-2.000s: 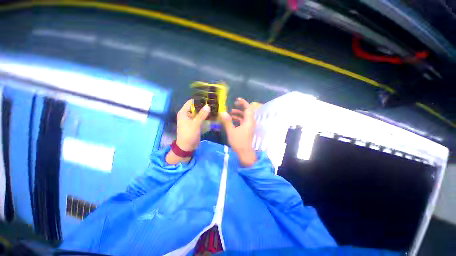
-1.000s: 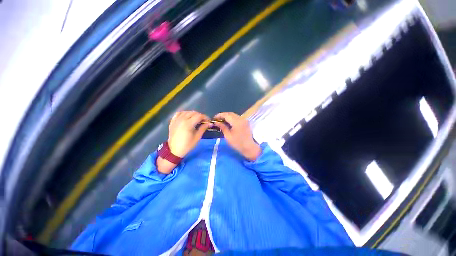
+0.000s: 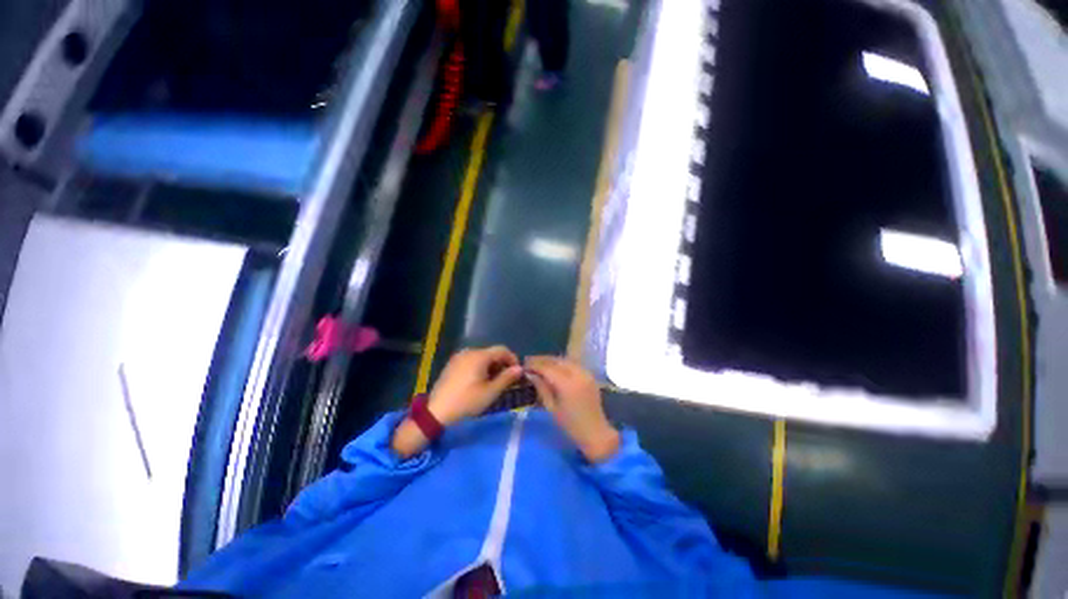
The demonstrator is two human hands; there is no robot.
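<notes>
My left hand (image 3: 474,384), with a red wristband, and my right hand (image 3: 569,400) meet at the fingertips in front of my blue jacket. A small yellow-and-black item (image 3: 513,399) shows partly below the fingers, held in my left hand. A tiny dark spot shows where the fingertips meet; it is too small to tell what it is, or if my right hand grips it. To the right, a glossy black panel (image 3: 820,211) lies in a white foam tray (image 3: 820,404), with small blocks along its left edge. Neither hand touches it.
Metal rails (image 3: 275,339) run along the left, with a pink fitting (image 3: 334,337) and a red coiled hose (image 3: 445,100). A white surface (image 3: 105,386) lies beyond them. A person's dark-clothed leg (image 3: 548,35) stands in the aisle at the top. Yellow lines (image 3: 453,269) mark the green floor.
The view has turned; the panel and tray are now upright at the right and the rails at the left. The yellow-and-black item, seen plainly at first, is now mostly hidden; my hands have come together.
</notes>
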